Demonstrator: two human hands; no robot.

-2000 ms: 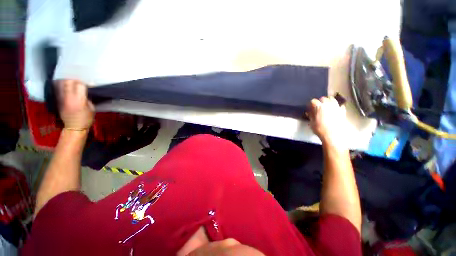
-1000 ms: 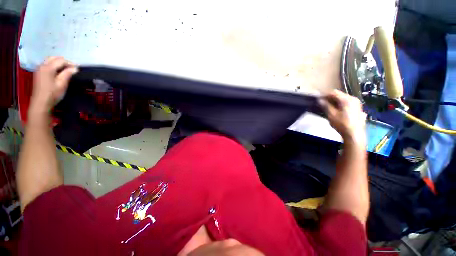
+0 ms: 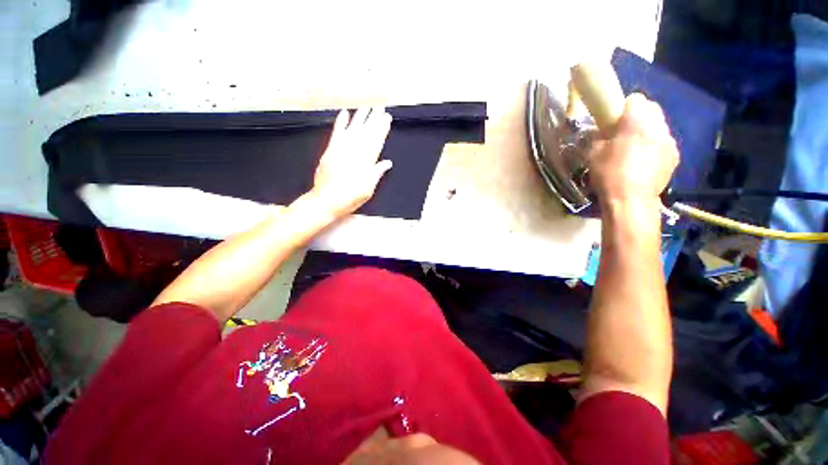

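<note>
A long dark fabric strip [image 3: 209,156] lies flat on the white cloth-covered table [image 3: 272,54], with a raised seam line along its upper edge. Its left end bends down towards the near table edge. My left hand [image 3: 354,163] lies flat on the strip right of its middle, fingers spread, fingertips at the seam. My right hand [image 3: 634,150] is closed on the cream handle of the steam iron [image 3: 565,150]. The iron stands right of the strip, not touching it, its metal plate facing left. Part of the handle is hidden by my fingers.
Dark fabric pieces [image 3: 73,45] lie at the far left of the table. A yellow hose [image 3: 754,229] and black cable run right from the iron. A navy cloth [image 3: 676,118] lies behind it. A light-blue packet [image 3: 592,263] is at the near right corner. A red crate [image 3: 45,259] stands below left.
The strip, held up by both hands at the table edge before, now lies flat. My left hand has moved right onto it. My right hand has let go of it and taken the iron.
</note>
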